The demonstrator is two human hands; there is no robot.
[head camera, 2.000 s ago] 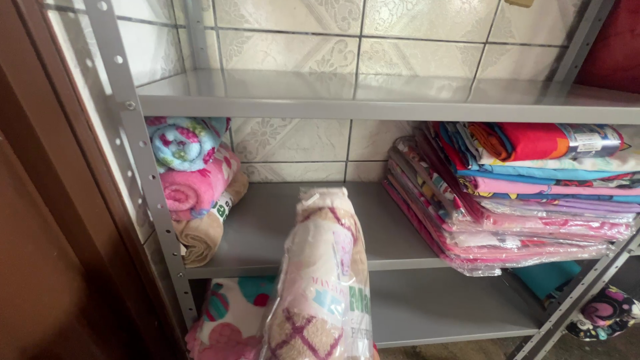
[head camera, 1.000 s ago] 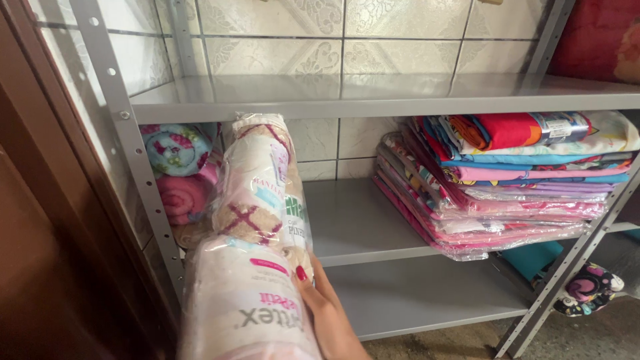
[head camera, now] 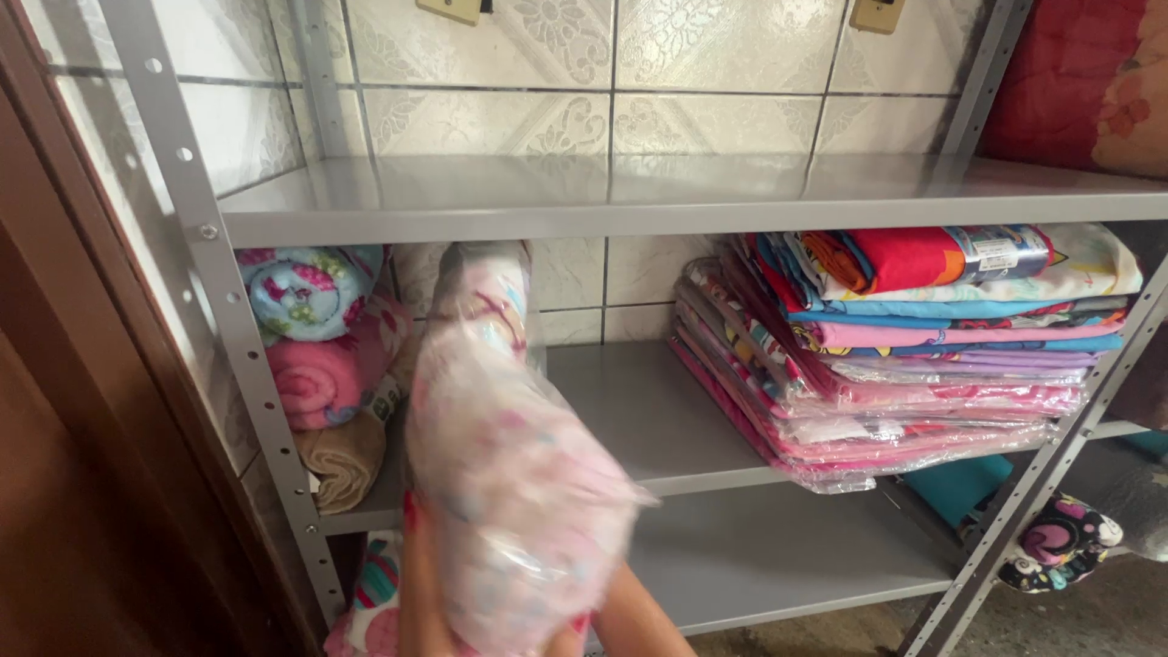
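Observation:
Both my hands hold a plastic-wrapped rolled blanket (head camera: 520, 493), pinkish white and blurred, at the middle shelf. My left hand (head camera: 422, 584) is along its left side, and my right hand (head camera: 630, 611) is at its lower right, partly hidden by the bundle. Beyond the bundle, another wrapped roll (head camera: 488, 283) with a brownish-red pattern lies at the shelf's left part. Left of it are stacked a light blue floral roll (head camera: 301, 294), a pink roll (head camera: 315, 379) and a beige roll (head camera: 342, 461).
Grey metal shelving (head camera: 602, 219) stands against a tiled wall. Folded, plastic-wrapped textiles (head camera: 931, 365) are piled at the middle shelf's right. A patterned textile (head camera: 376, 584) lies lower left, a black patterned roll (head camera: 1058, 543) lower right. A brown door or frame (head camera: 119, 383) borders the left.
The roll with the brownish-red pattern, low in front of the shelf two seconds ago, is now farther in, at the middle shelf. Both hands now show on the wrapped bundle in front; one showed a second ago.

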